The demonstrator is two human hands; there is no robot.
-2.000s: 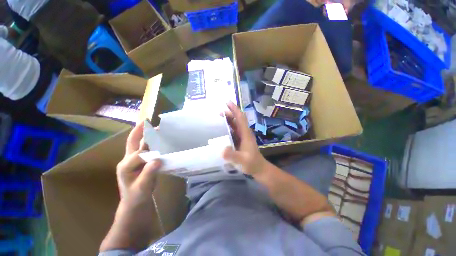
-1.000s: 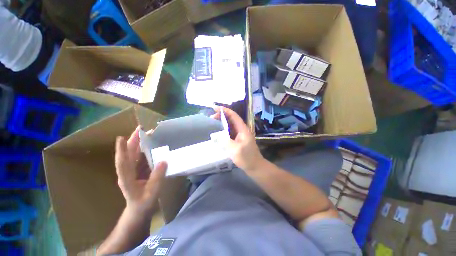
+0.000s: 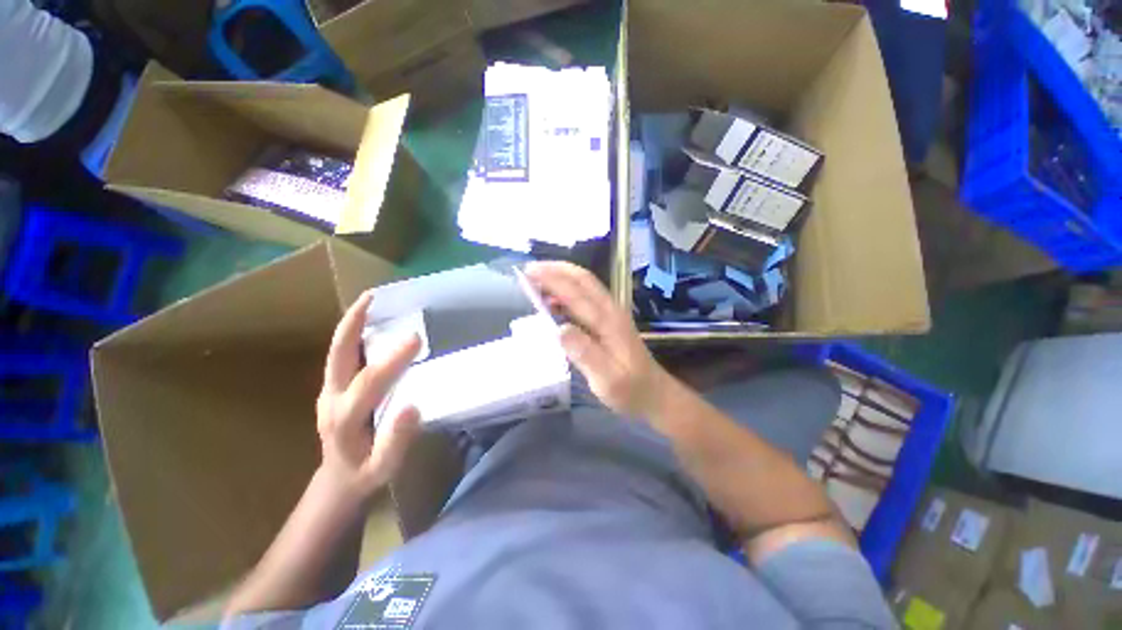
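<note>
A white product box (image 3: 486,379) is held over my lap between both hands, its open side facing up and its greyish inside showing. My left hand (image 3: 366,391) grips its left end, with fingers on a white flap folded inward there. My right hand (image 3: 599,335) holds the right end, with fingers at a raised flap. A stack of flat box blanks (image 3: 560,172) with a dark text panel lies beyond my knees. A large brown carton (image 3: 861,246) at the right holds finished white boxes (image 3: 769,156) and jumbled pale blue and dark pieces.
An empty brown carton (image 3: 222,406) stands at left beside my lap. A smaller open carton (image 3: 185,135) with printed pieces is beyond it. A blue crate (image 3: 917,474) with cream packs is by my right leg. Blue stools (image 3: 92,265) and a person's white sleeve (image 3: 43,68) are at left.
The left-end flap has been folded inward by my left hand, which has closed around that end. The view has shifted, so the blanks and cartons sit higher in the picture.
</note>
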